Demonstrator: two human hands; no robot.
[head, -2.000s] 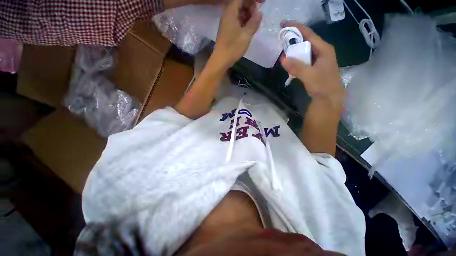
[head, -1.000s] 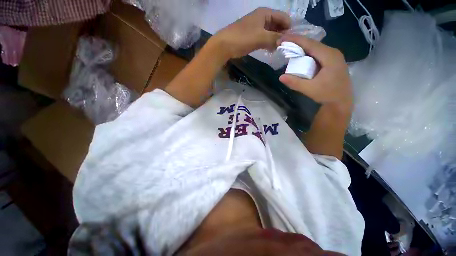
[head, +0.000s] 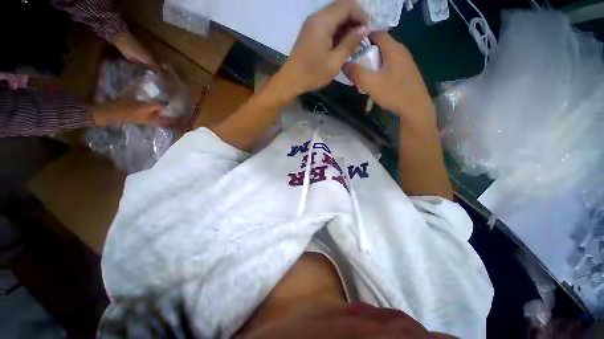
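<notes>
A white power adapter [head: 367,59] with a thin white cord is in my right hand [head: 391,74], near the table's edge. The cord's end hangs below that hand. My left hand [head: 329,49] is at the adapter's left, its fingers bent and close to the cord. The fingers are blurred, and I cannot tell what they hold. A clear poly bag [head: 385,11] shows just above both hands, partly cut off by the top edge.
An open carton [head: 56,182] with bagged adapters [head: 142,142] is at left; another person's hands [head: 132,112] work in it. Paper [head: 255,20] lies on the green table. A large heap of empty poly bags [head: 536,112] is at right. Corded adapters [head: 436,10] are at the top.
Both my hands have moved up and slightly left with the adapter. The other person's hands have come into the carton, over the bagged adapters.
</notes>
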